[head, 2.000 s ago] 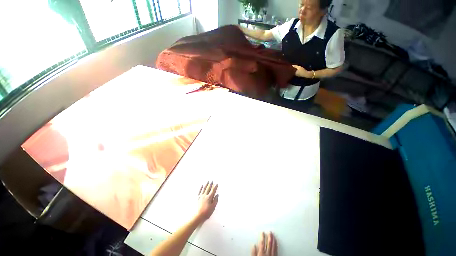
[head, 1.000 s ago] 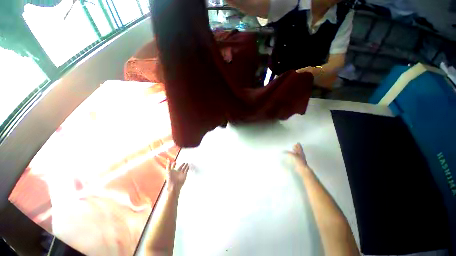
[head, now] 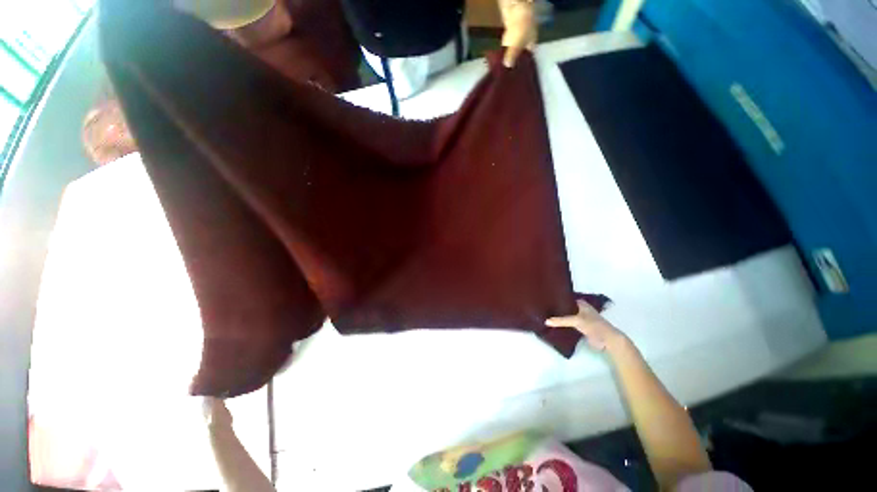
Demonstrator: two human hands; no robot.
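Note:
A large red-brown cloth [head: 385, 221] hangs in loose folds over the white conveyor belt [head: 423, 384]. My right hand [head: 588, 327] grips its near right corner, where a small flap sticks out below the fingers. My left hand [head: 218, 413] is at the cloth's near left corner; its fingers are mostly hidden by the cloth edge. Another person's hand [head: 519, 34] holds the far right corner. A flat black interlining piece [head: 673, 163] lies on the belt to the right, apart from the cloth.
The blue fusing machine [head: 760, 125] stands along the right, with a small white label. Part of the other person's dark vest [head: 404, 24] shows across the belt. A bright, glaring sheet [head: 115, 317] lies at the left. The belt's near edge curves at the lower right.
The cloth has come from the far side across the belt towards me and is spread wider. My hands went from empty to its near corners. The view has shifted.

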